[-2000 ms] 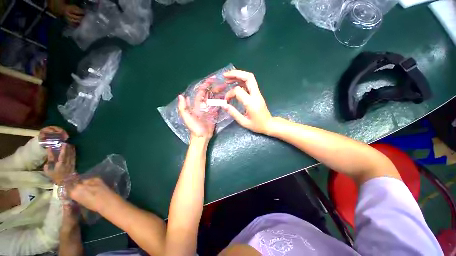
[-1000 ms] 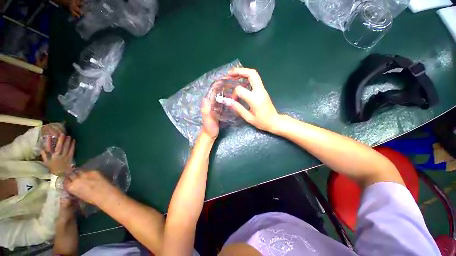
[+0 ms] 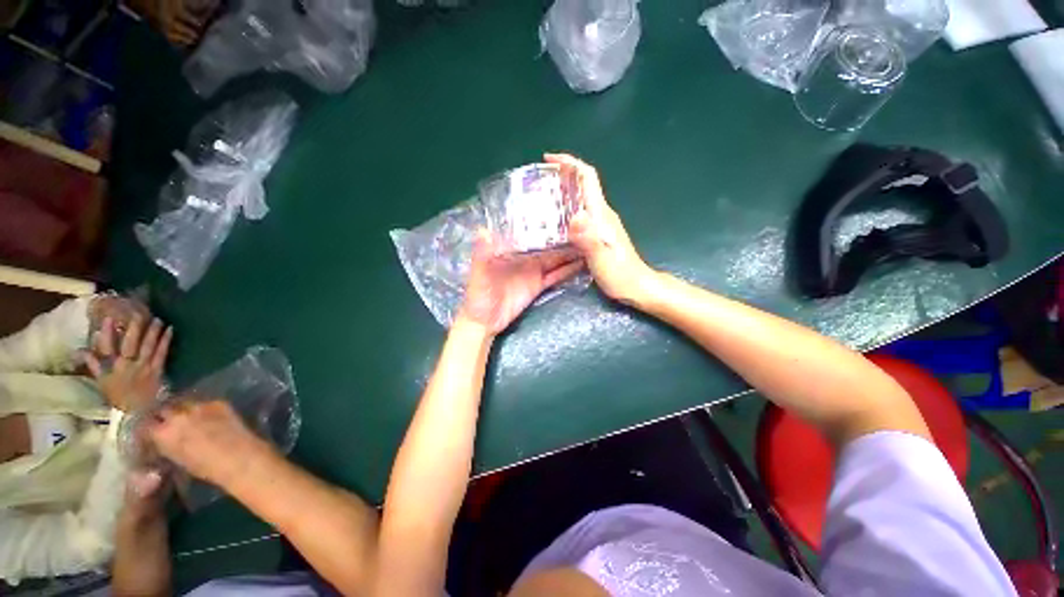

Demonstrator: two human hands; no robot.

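A clear cup [image 3: 534,208] lies tilted on its side between my two hands, its shiny wall catching the light. My left hand [image 3: 513,280] supports it from below and near its left end. My right hand [image 3: 593,227] holds its right end, with fingers along the side. A crinkled clear plastic bag [image 3: 434,262] lies flat on the dark-green table under and left of my hands. No small white piece can be made out.
Black strap band [image 3: 817,233] at right. A standing clear cup [image 3: 849,82], clouded plastic bundles [image 3: 593,41] and white sheets [image 3: 992,18] at the far side. Another bagged bundle [image 3: 222,175] at left. Other people's hands [image 3: 204,437] and a plastic bag [image 3: 263,397] at lower left; red stool [image 3: 805,466] below.
The cup has turned from its round end facing up to its side. My left hand has moved beneath it. The white piece seen between my fingers earlier no longer shows.
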